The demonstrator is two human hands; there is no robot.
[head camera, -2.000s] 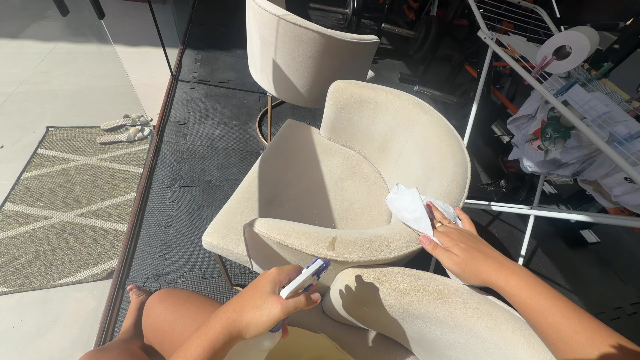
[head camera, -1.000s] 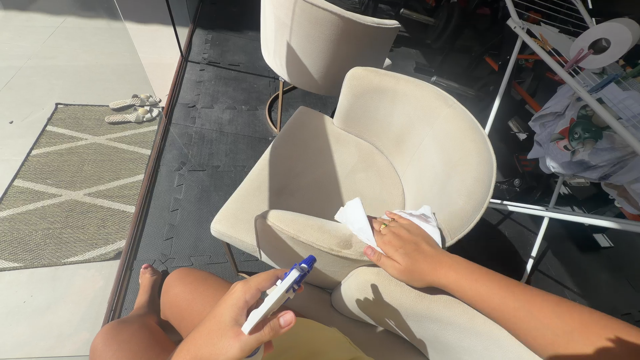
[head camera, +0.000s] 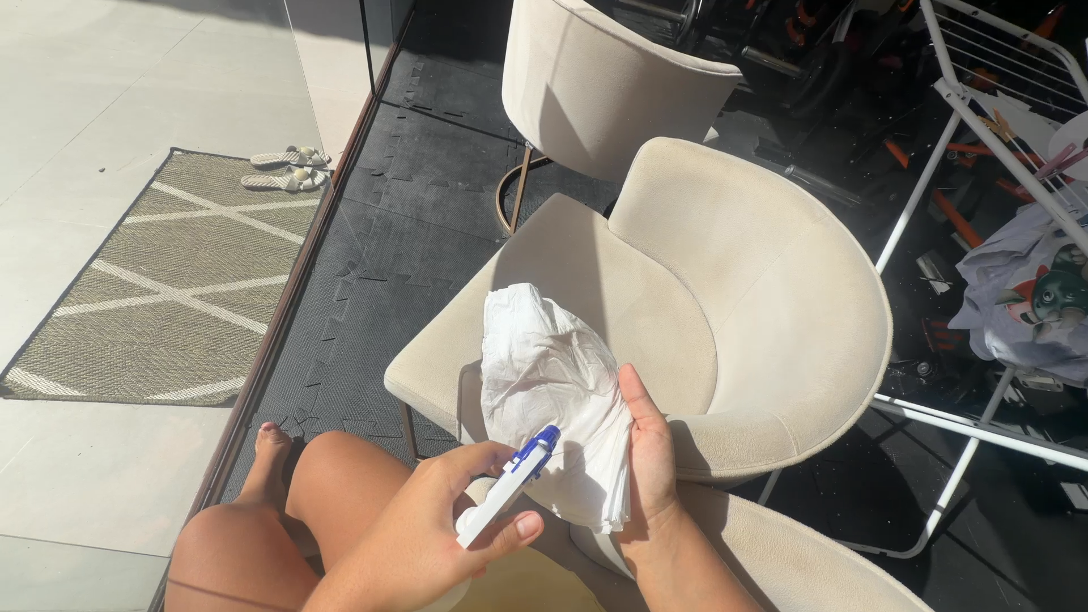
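Observation:
My left hand [head camera: 433, 518] is closed around a white and blue spray bottle [head camera: 510, 484], its blue nozzle pointing at a crumpled white paper towel [head camera: 552, 382]. The towel lies spread over my right hand [head camera: 650, 450], with the thumb along its right edge; the other fingers are hidden beneath it. Both hands are above my lap, in front of a beige upholstered chair [head camera: 765, 272] with a curved backrest. Part of the towel covers the view of that chair's seat and near armrest.
A second beige chair [head camera: 595, 76] stands behind, and another [head camera: 790, 552] is at the lower right. A white drying rack [head camera: 922, 183] with clothes [head camera: 1028, 289] is on the right. Black interlocking mats [head camera: 382, 229] cover the floor; a woven rug [head camera: 170, 289] and sandals [head camera: 289, 170] lie left.
My right hand has come off the chair's near armrest with the paper towel and turned, moving to the left hand. The spray bottle's nozzle is now over the towel.

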